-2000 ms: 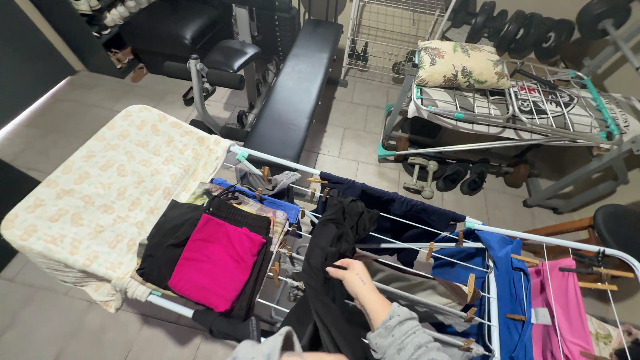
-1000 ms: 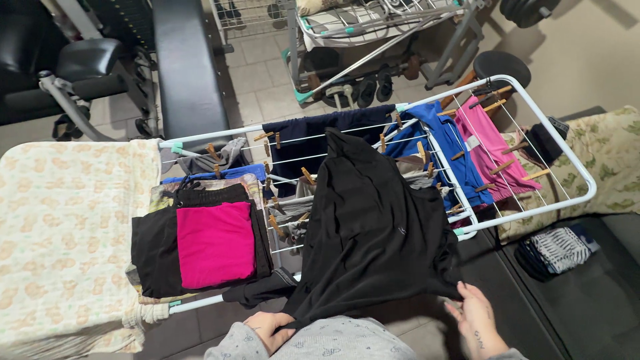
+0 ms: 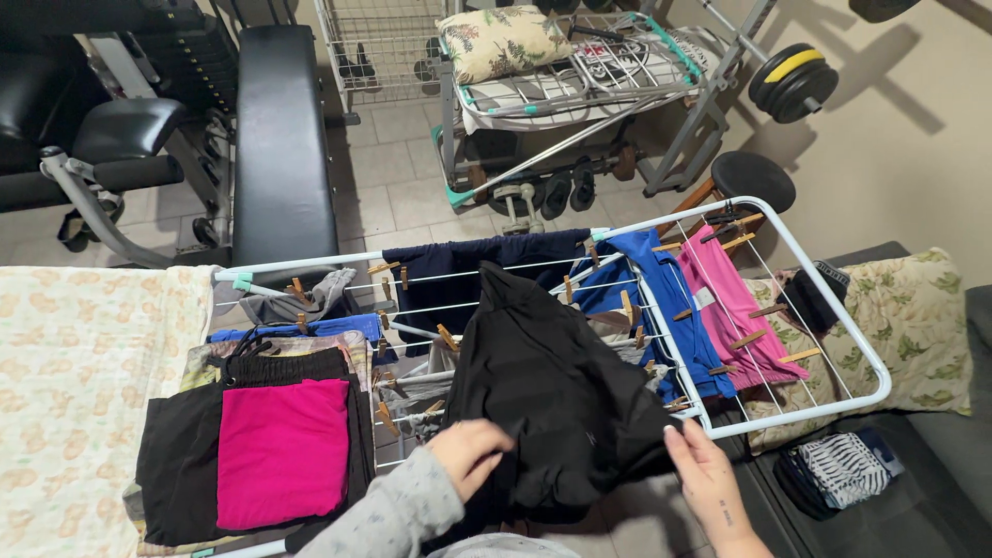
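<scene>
A black garment [image 3: 542,387] lies spread across the middle of a white clothes drying rack [image 3: 821,418], its lower part nearest me. My right hand [image 3: 705,473] pinches the garment's right edge between thumb and fingers. At the left edge, my left hand [image 3: 469,457] has bent fingers against the cloth; its exact grip is partly hidden. To the left, a folded magenta garment [image 3: 283,453] rests on black folded clothes [image 3: 182,465]. Blue cloth [image 3: 643,302], a pink garment [image 3: 728,310] and dark navy cloth [image 3: 442,287] hang on the rack with wooden clothespins [image 3: 748,339].
A patterned light sheet [image 3: 85,387] covers the rack's left end. Behind stand a black padded bench [image 3: 283,139], a second folded rack [image 3: 527,108] and a round stool [image 3: 752,182]. At right, a dark sofa [image 3: 922,473] holds a leafy cushion [image 3: 914,333] and folded clothes [image 3: 841,469].
The black garment, bunched two seconds ago, is now spread out. Since one second ago my left hand has moved from its lower left corner up along its left side.
</scene>
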